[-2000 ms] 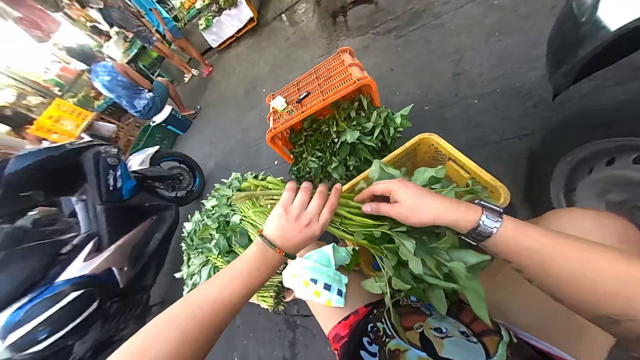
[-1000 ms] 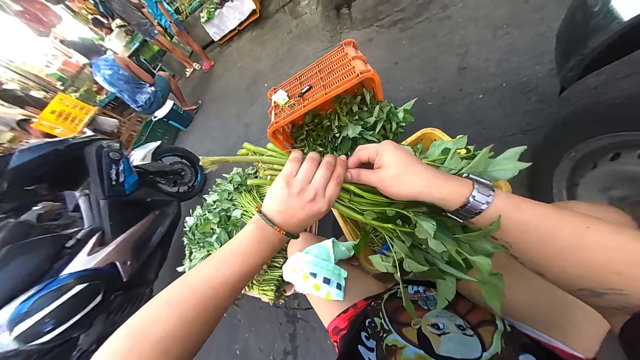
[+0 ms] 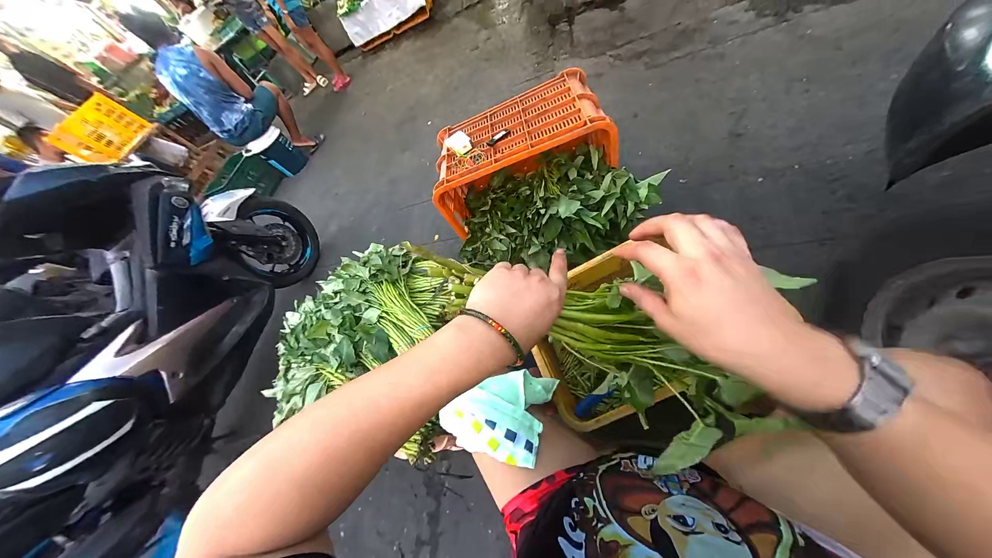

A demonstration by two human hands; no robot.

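Note:
My left hand (image 3: 521, 301) is closed around a bunch of long green leafy stems (image 3: 601, 325), its index finger raised. Over the leafy side of that bunch, my right hand (image 3: 690, 279) has its fingers apart; whether a fingertip touches a leaf is unclear. Below the stems is a yellow plastic crate (image 3: 601, 421) holding thin stalks and a blue object. Tied bundles of greens (image 3: 333, 333) lie left of my left hand. More leafy greens (image 3: 562, 205) fill the mouth of an orange plastic crate (image 3: 527, 112) lying on its side.
A motorcycle (image 3: 178, 256) stands at the left, and a vehicle's wheel (image 3: 938, 310) is at the right edge. A patterned cloth (image 3: 500, 418) rests on my thigh. At the upper left a person in blue (image 3: 205, 89) sits near a yellow crate (image 3: 101, 128) and stalls.
My right hand has moved off the stems beside my left hand, toward the leafy side, and its fingers have spread. My left hand still grips the bunch.

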